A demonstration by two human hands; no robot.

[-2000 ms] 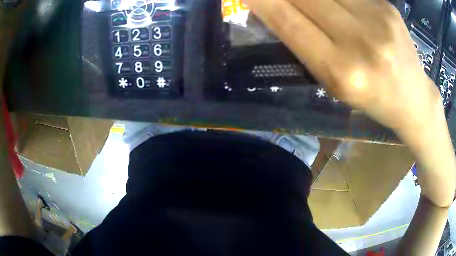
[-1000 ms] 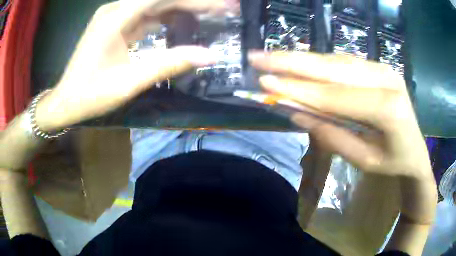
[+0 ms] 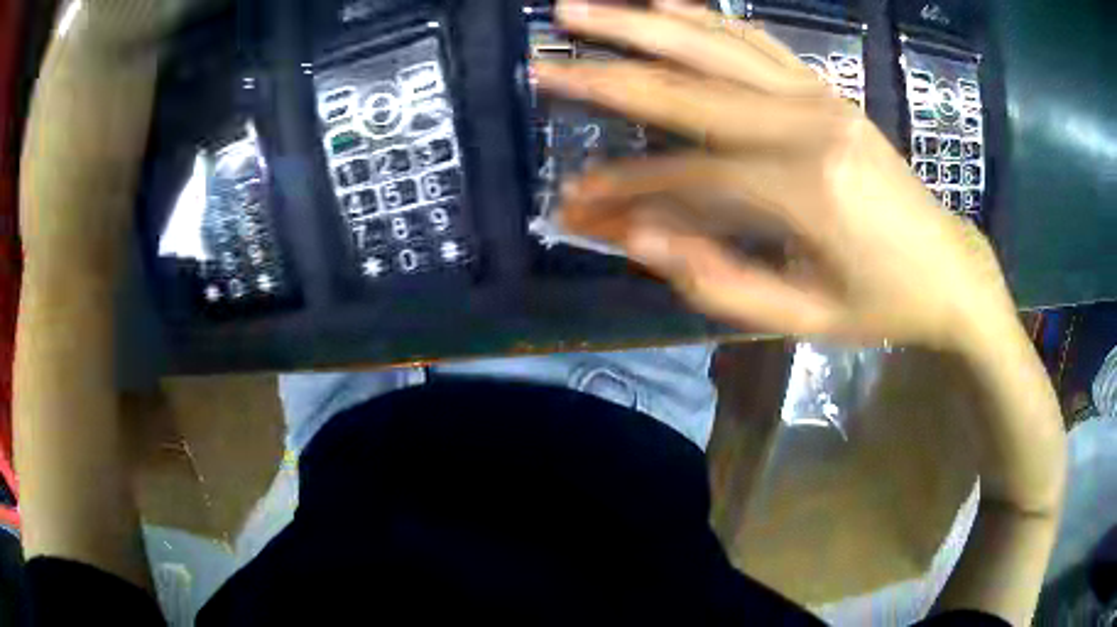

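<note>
Several black keypad phones stand in a row in a black foam tray [image 3: 490, 321]. One phone [image 3: 390, 159] left of centre shows its digits clearly. The leftmost phone [image 3: 233, 233] has bright glare over its keys. My right hand [image 3: 735, 184] is blurred over a middle phone [image 3: 594, 135], fingers spread. A small pale piece shows at its lower fingertips near that phone's bottom edge; whether the fingers hold it is unclear. Another phone [image 3: 941, 135] is at the right. My left forearm reaches up the left side; my left hand is cut off by the top edge.
A red tray edge [image 3: 10, 367] is at the far left. The green bench top [image 3: 1060, 184] shows at the right. Below the bench edge are brown cartons [image 3: 845, 490], with clear crinkled plastic [image 3: 815, 386] at the right one. Part of a person shows at the far right edge.
My left hand has moved up from over the phones and out of the picture. My right hand has stayed over the tray with its fingers more spread. The phones' keypads are now less covered.
</note>
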